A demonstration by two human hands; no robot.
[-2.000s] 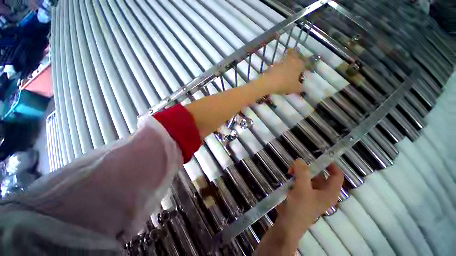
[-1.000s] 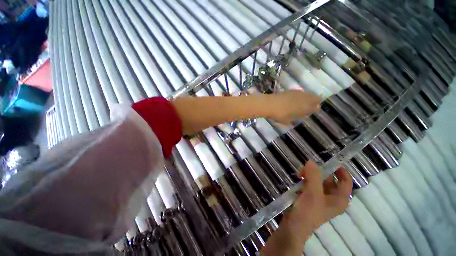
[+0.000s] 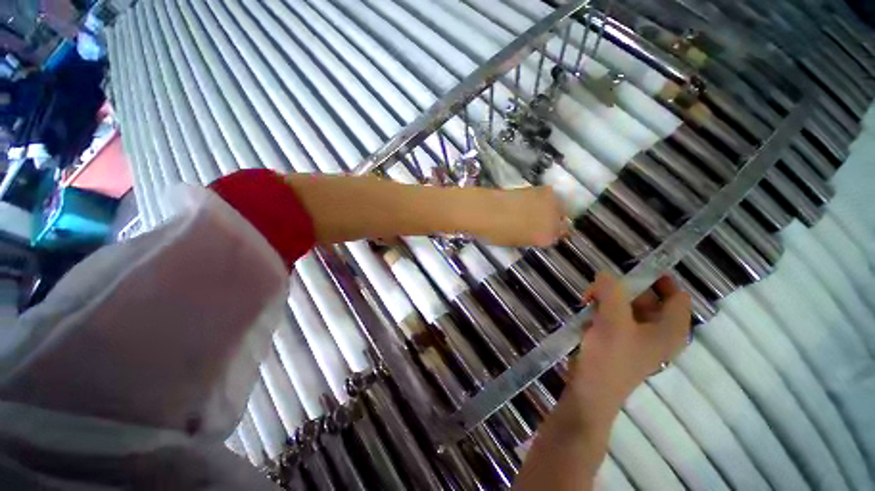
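My left hand (image 3: 537, 217), reaching in from the left with a red cuff, is over the wire tray, where white sleeves meet bare metal tubes (image 3: 494, 321). Its fingertips point down and are mostly hidden, so I cannot tell whether they hold anything. My right hand (image 3: 635, 331) grips the tray's near flat rim (image 3: 537, 360), thumb on one side and fingers curled on the other. Small chrome fittings (image 3: 528, 125) lie in a loose heap inside the tray beyond my left hand. Others show near my left wrist.
White-sleeved tubes (image 3: 278, 86) run side by side beyond the tray. More white sleeves (image 3: 758, 374) lie at the lower right. Dark-shiny tube-end fittings (image 3: 336, 419) form a row at lower left. A teal bin (image 3: 72, 213) and a salmon-coloured bin (image 3: 104, 173) stand at far left.
My left hand has moved from the fittings at the tray's far side back towards the bare tubes and the near rim. My right hand keeps its grip on the rim. The view has shifted slightly.
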